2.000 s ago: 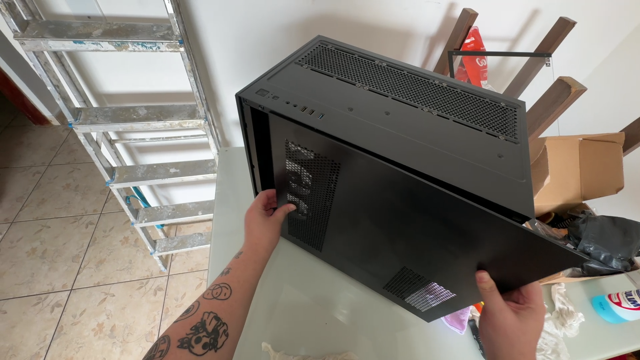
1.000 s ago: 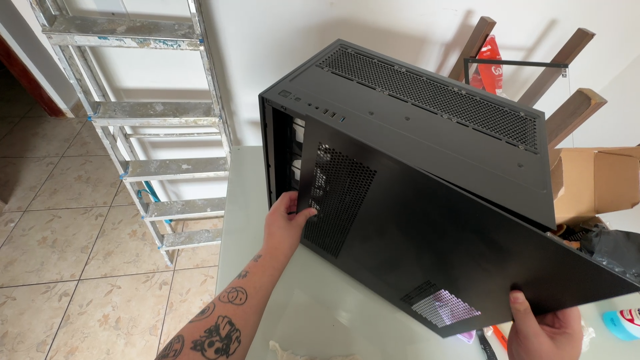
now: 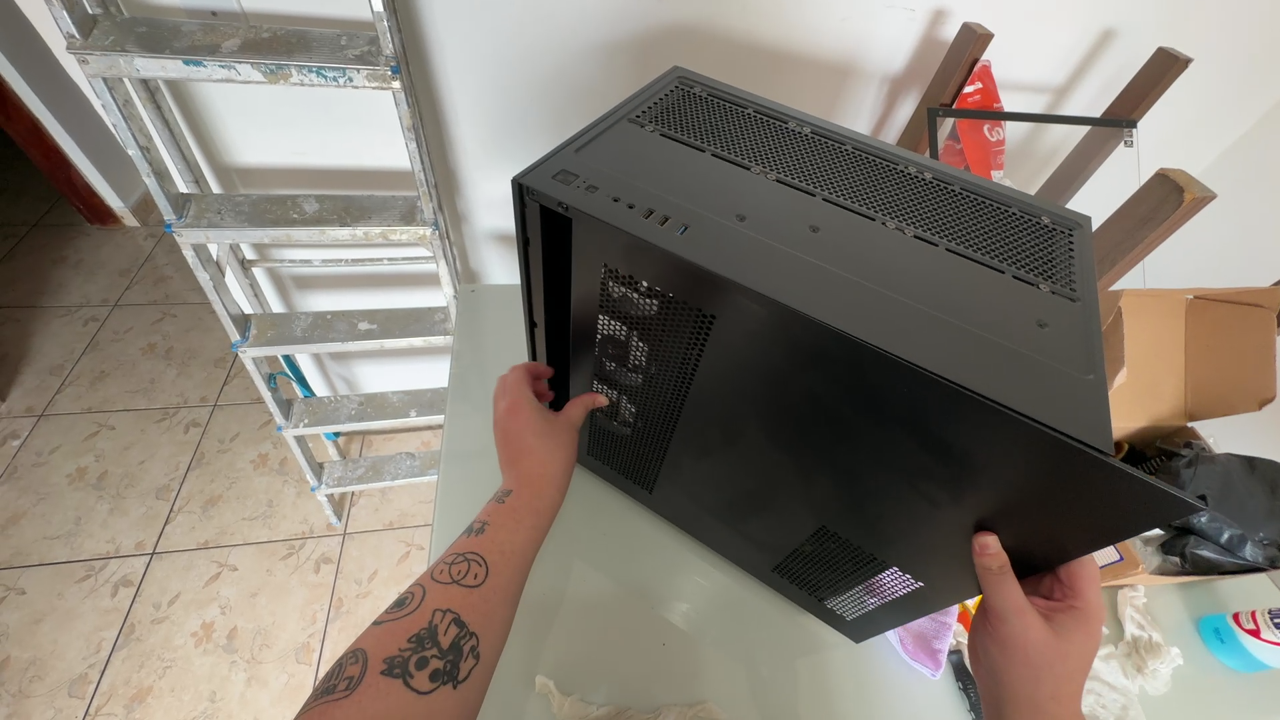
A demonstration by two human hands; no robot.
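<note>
A black computer case (image 3: pixel 880 270) stands on a pale glass-topped table, its top with a mesh vent and ports turned up. Its black side panel (image 3: pixel 800 430), perforated in two places, lies against the near side, a dark gap showing at the left and the right end jutting past the case. My left hand (image 3: pixel 545 415) grips the panel's left edge, thumb on the perforated area and fingertips partly hidden in the gap. With its thumb on the face and its fingers behind, my right hand (image 3: pixel 1035 610) holds the panel's lower right edge.
A paint-stained aluminium stepladder (image 3: pixel 345 330) stands at the left on the tiled floor. Behind the case are upturned wooden legs (image 3: pixel 1150 220) and a thin black frame (image 3: pixel 1030 118). On the right sit an open cardboard box (image 3: pixel 1230 350), a blue-and-white bottle (image 3: pixel 1235 640), a cloth (image 3: pixel 1130 660) and a purple cloth (image 3: pixel 922 640).
The gap at the panel's left end was wider one second ago, with parts inside showing; it is narrower now. Both hands have kept their hold on the panel.
</note>
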